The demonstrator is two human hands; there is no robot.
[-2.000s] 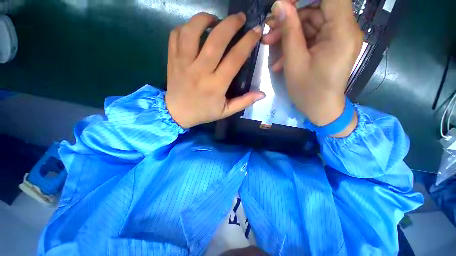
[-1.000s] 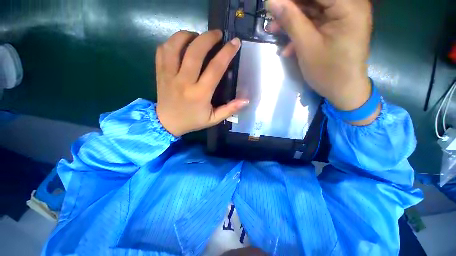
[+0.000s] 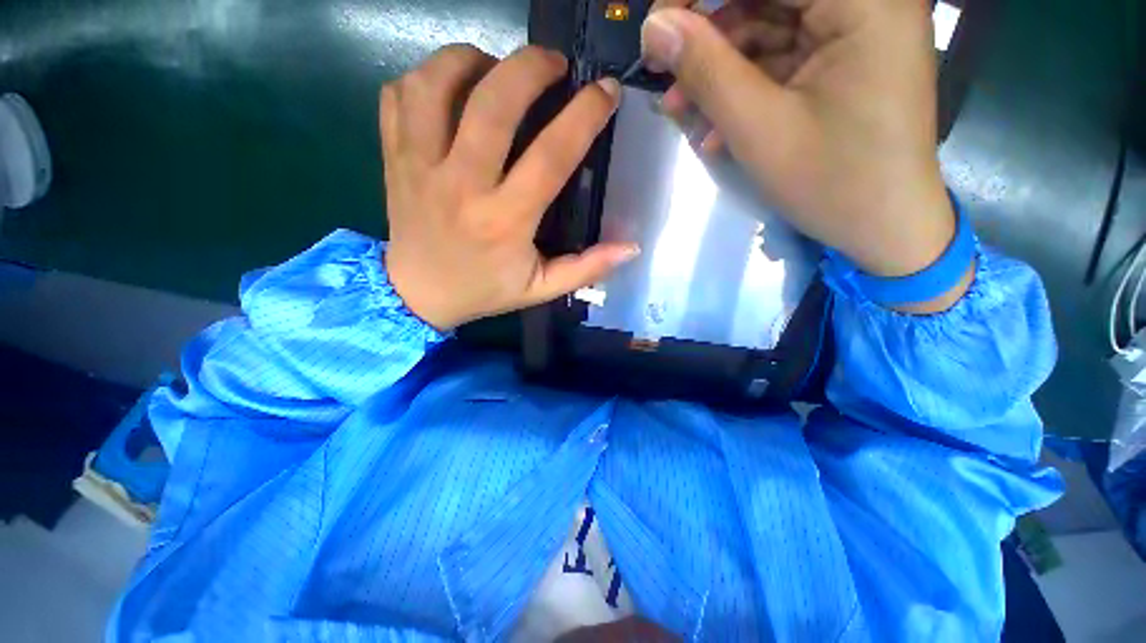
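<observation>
The black housing [image 3: 547, 345] lies in front of me, with a shiny silver plate [image 3: 641, 214] inside it. A small gold-orange contact [image 3: 643, 344] shows at the plate's near edge and a white tab [image 3: 588, 297] at its left edge. My left hand [image 3: 484, 195] is spread over the housing's left edge, thumb on the plate, index fingertip near the plate's far left corner. My right hand [image 3: 829, 126] is above the far right part, thumb and finger pinched on a slim dark tool [image 3: 632, 69]. Its tip is beside my left index fingertip. The right hand hides much of the far end.
The housing lies on a dark-green bench mat [image 3: 226, 126]. A white round object [image 3: 19, 151] is at the left edge. A dark stick [image 3: 1108, 214], a white cable [image 3: 1118, 295] and a clear bag [image 3: 1131, 408] are at the right. A blue object [image 3: 132, 459] is at lower left.
The housing has shifted left and turned since two seconds ago. Over the last second, my right hand has moved slightly left and the tool tip now shows by my left index finger. My left hand stays on the housing.
</observation>
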